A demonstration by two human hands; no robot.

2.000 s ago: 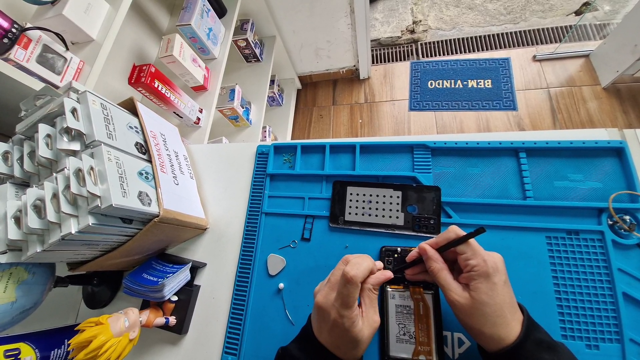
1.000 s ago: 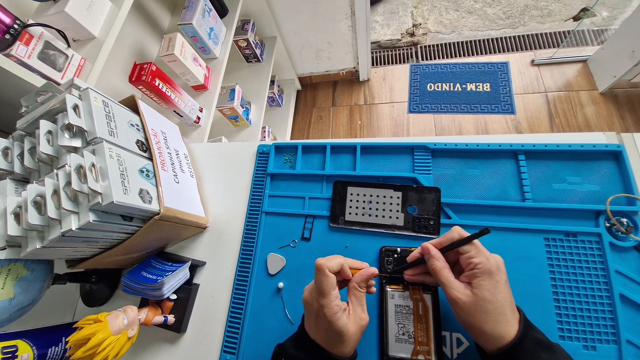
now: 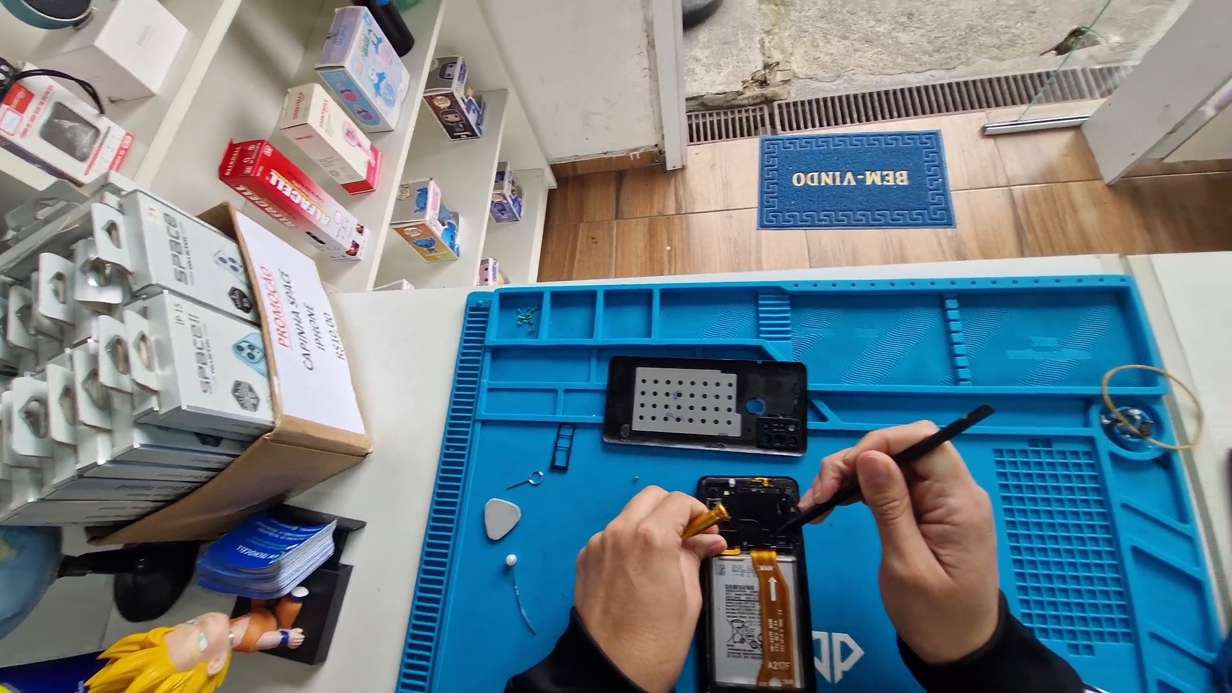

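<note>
An opened smartphone (image 3: 754, 520) lies on a blue silicone repair mat (image 3: 885, 500), its battery (image 3: 736, 616) and an orange flex cable (image 3: 773, 616) exposed. My left hand (image 3: 640, 582) pinches a small orange-gold piece, perhaps a flex cable or tool end, over the phone's upper left edge. My right hand (image 3: 914, 529) holds a black plastic spudger (image 3: 900, 460), its tip over the phone's upper part. The detached back cover (image 3: 705, 404) rests just above. Left of the phone lie a guitar-pick-shaped opening tool (image 3: 501, 519), a SIM ejector pin (image 3: 526, 479) and a thin white-headed cable (image 3: 512, 561).
Small screws (image 3: 526, 320) sit in a mat compartment. A black frame piece (image 3: 562, 449) lies beside the back cover. At left stand a cardboard box (image 3: 318, 404) of packaged cases, a card stack (image 3: 265, 553) and a yellow-haired figurine (image 3: 168, 654). A ring-shaped item (image 3: 1128, 423) is at right.
Both hands have moved slightly apart over the phone's upper part, uncovering more of it. The orange-gold piece in my left hand now points up to the right.
</note>
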